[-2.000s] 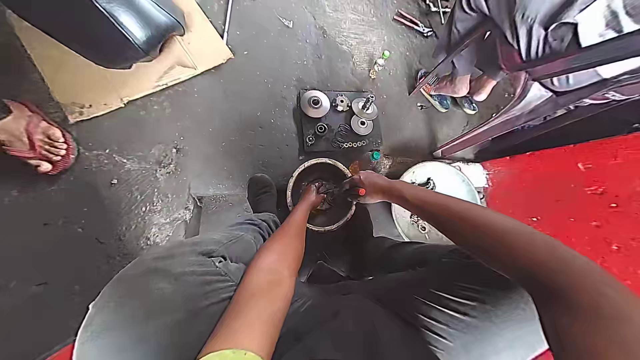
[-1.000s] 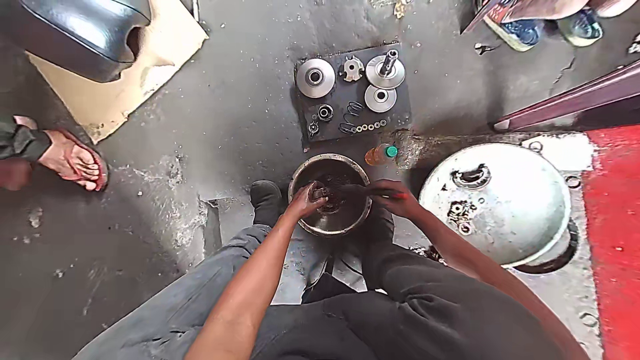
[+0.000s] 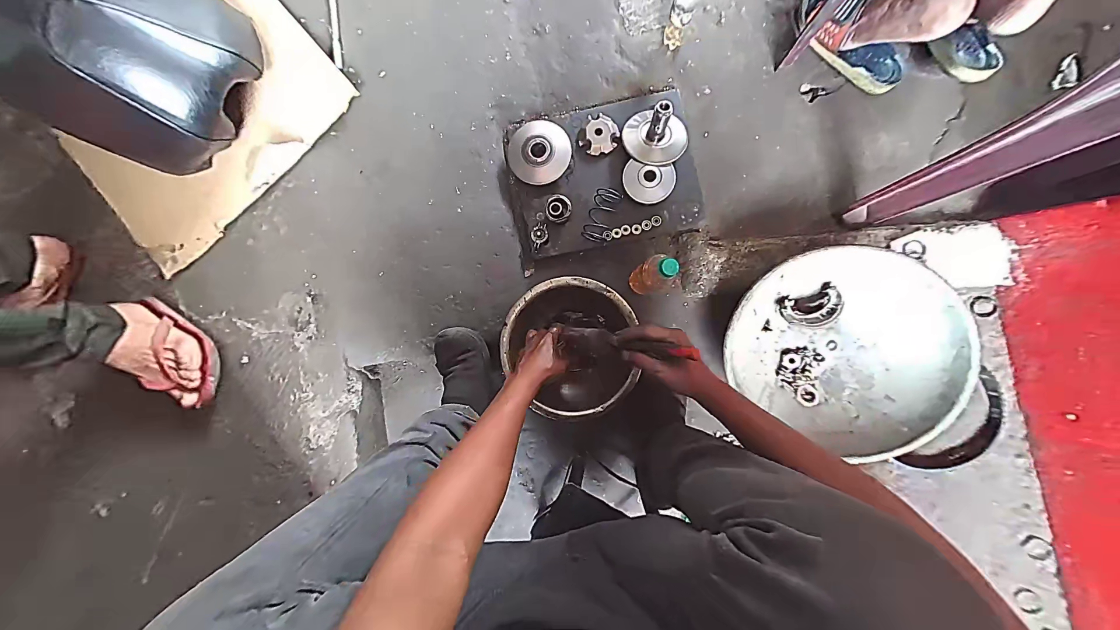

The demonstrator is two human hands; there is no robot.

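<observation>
A round metal bowl (image 3: 570, 404) with dark liquid in it stands between my feet. Over its left part, my left hand (image 3: 541, 353) grips a small dark part whose shape I cannot make out. My right hand (image 3: 669, 360) is at the bowl's right rim, closed around a brush (image 3: 656, 344) with a dark and red handle; its dark head reaches towards the part. Beyond the bowl, a dark mat (image 3: 569, 206) bears metal pulley discs (image 3: 539, 152), a slotted plate (image 3: 598, 135), a coil spring (image 3: 604, 206) and a row of small rollers (image 3: 632, 228).
A bottle with a green cap (image 3: 654, 275) stands beyond the bowl's right rim. At right is a large metal basin (image 3: 892, 367) holding small dark parts. A black motorcycle seat (image 3: 149, 70) rests on cardboard (image 3: 297, 105) at upper left. Other people's feet show at left and upper right.
The brush and both hands remain at the bowl, with the right hand a little further right than two seconds ago. The view has shifted and come closer.
</observation>
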